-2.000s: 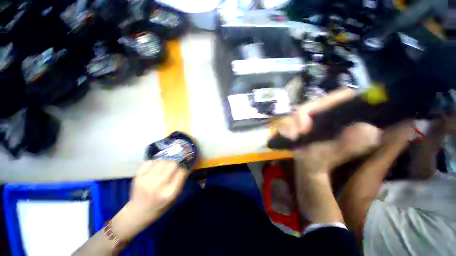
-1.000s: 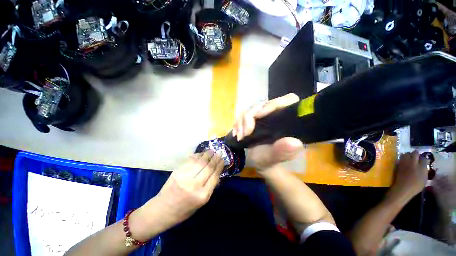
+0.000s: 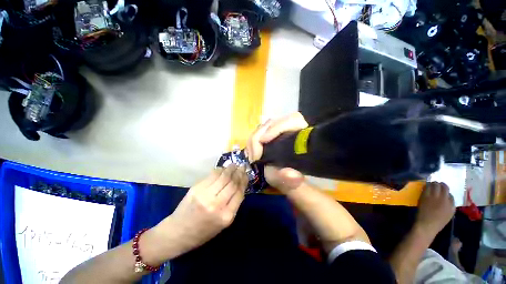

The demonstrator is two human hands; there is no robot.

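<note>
A black round camera housing [image 3: 256, 178] with a silvery circuit board [image 3: 235, 159] in it lies at the bench's front edge. My left hand [image 3: 217, 195] has its fingertips on the board and housing and holds them. My right hand [image 3: 276, 145] is wrapped around the front end of a thick black electric screwdriver [image 3: 355, 145] with a yellow band. The driver's front end is at the housing's right side. Its tip and any screw are hidden by my hands.
Several black housings with boards [image 3: 180, 44] stand at the back left. A grey screw feeder [image 3: 386, 52] with a dark lid stands behind the driver, with white housings [image 3: 383, 12] beyond. A blue bin [image 3: 128, 213] with a handwritten sheet [image 3: 61, 238] is front left. A neighbour's hand [image 3: 435, 206] is at right.
The driver's body has swung lower and towards me, now covering the unit that lay to its right. My left hand stays on the housing. The view has shifted slightly.
</note>
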